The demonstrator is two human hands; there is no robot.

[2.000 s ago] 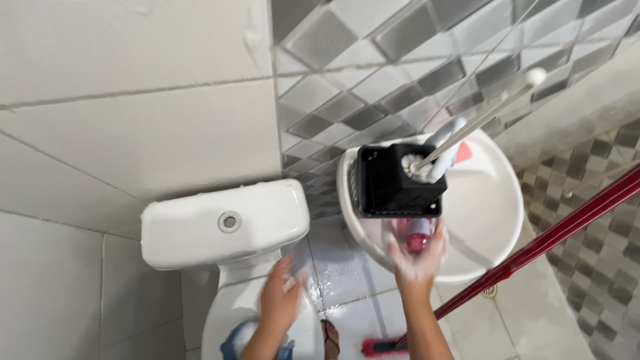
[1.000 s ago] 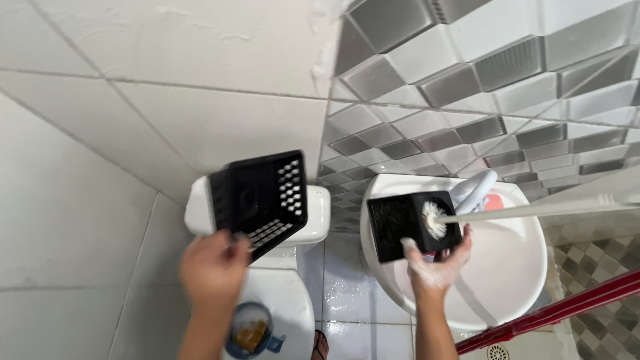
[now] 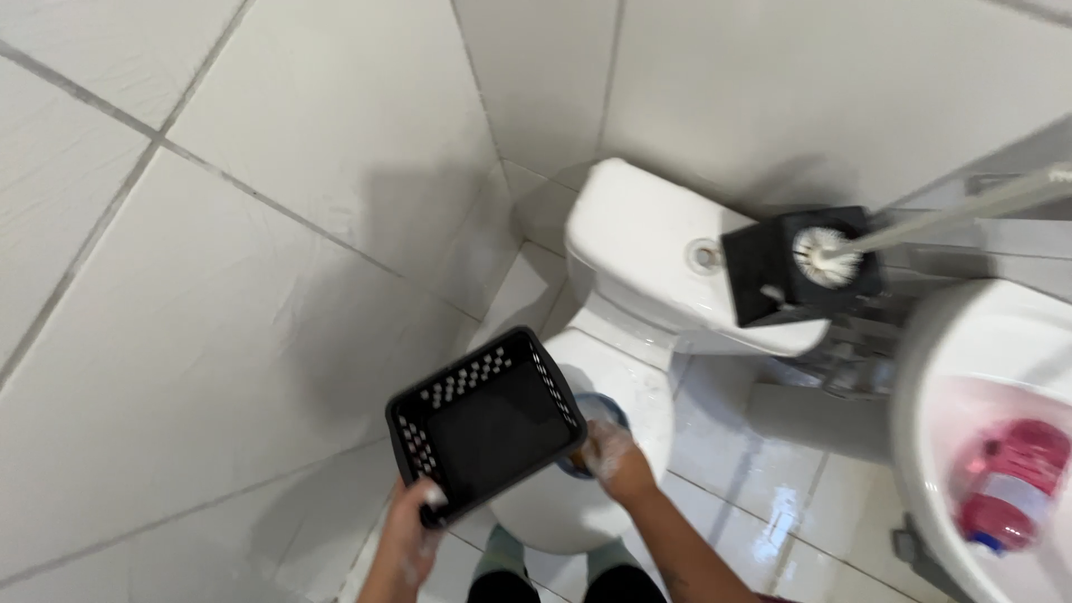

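Note:
A black plastic basket (image 3: 498, 427) with a perforated rim is tilted in front of me over the toilet lid. My left hand (image 3: 414, 515) grips its lower left corner, thumb over the rim. My right hand (image 3: 610, 456), wet with suds, is at the basket's right edge, above a blue-rimmed bowl (image 3: 615, 406) on the closed toilet lid (image 3: 565, 511); whether its fingers grip the basket or something in the bowl is hidden. On the cistern's right end stands a black square holder (image 3: 766, 272) with a white toilet brush (image 3: 829, 255) in it.
The white toilet cistern (image 3: 645, 239) stands against the tiled wall. At the right is a white washbasin (image 3: 917, 419) with a pink bottle (image 3: 1017, 481) lying in it. The floor tiles (image 3: 737, 494) are wet. A tiled wall (image 3: 251, 335) rises close on the left.
The black holder with the brush has moved from the washbasin to the cistern, and my right hand has let it go. My right hand has come over to the basket and bowl. The view has swung left.

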